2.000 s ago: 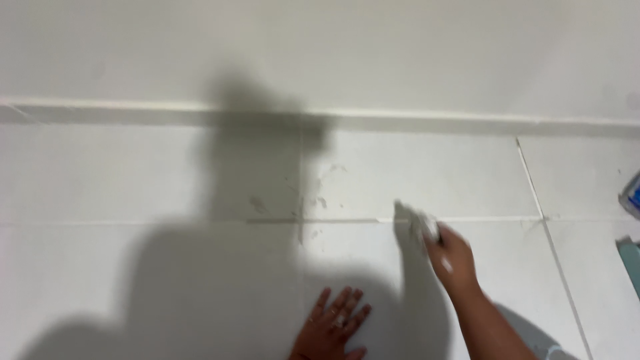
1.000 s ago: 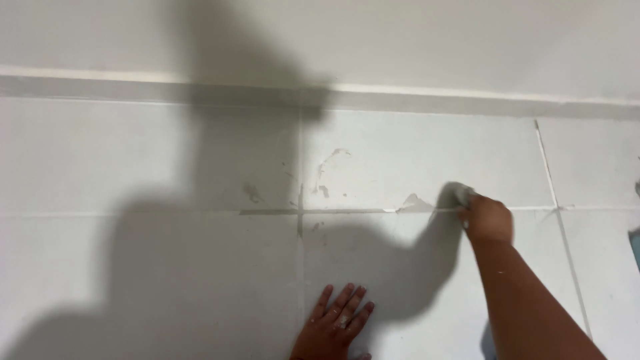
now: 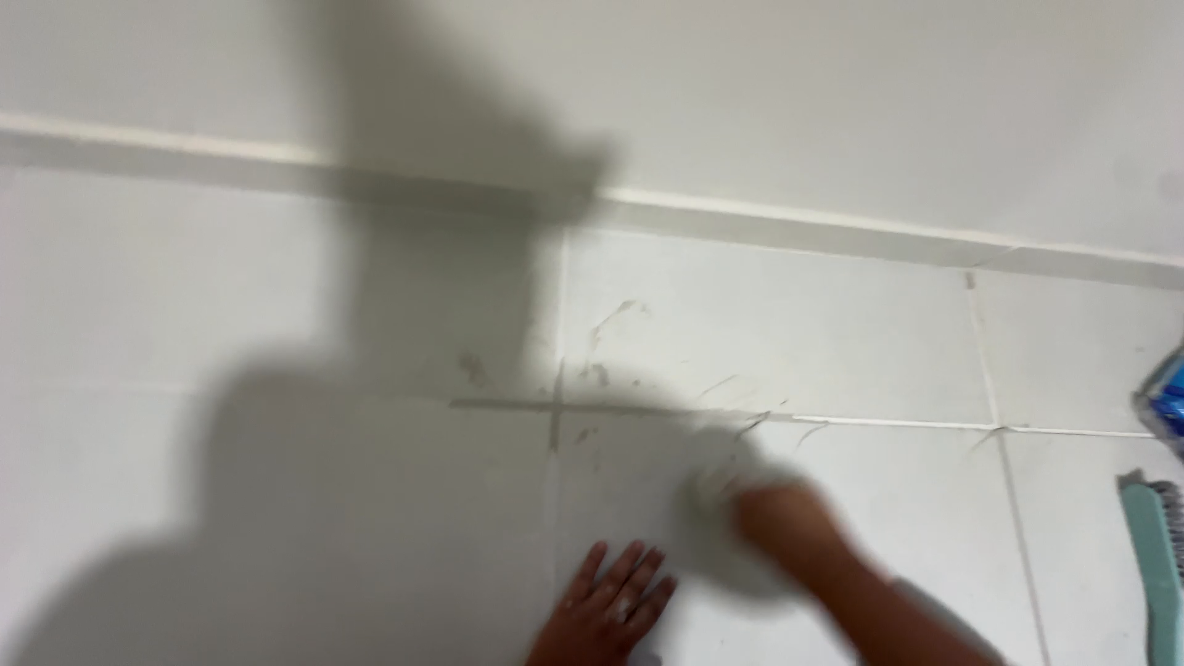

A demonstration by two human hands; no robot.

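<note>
My left hand [image 3: 606, 606] lies palm down on a pale floor tile [image 3: 444, 536], fingers spread, with a light smear on one finger. To its upper right, my right hand [image 3: 786, 523] is closed around a small pale object [image 3: 712, 499], blurred by motion, whose kind I cannot tell. Above both hands runs a grout line [image 3: 629, 408], dark grey around the tile crossing and white farther right. Grey smears [image 3: 601, 375] and thin streaks mark the tiles about that line.
A pale baseboard [image 3: 786, 227] runs along the foot of the wall. At the right edge are a teal-handled brush [image 3: 1152, 555] with grey bristles and part of a blue package [image 3: 1167, 398]. My shadow falls across the wall and tiles.
My right hand has moved from the grout line down and left, towards my left hand. Thin dark streaks now show by the line, where a pale patch was. My left hand remains on the tile.
</note>
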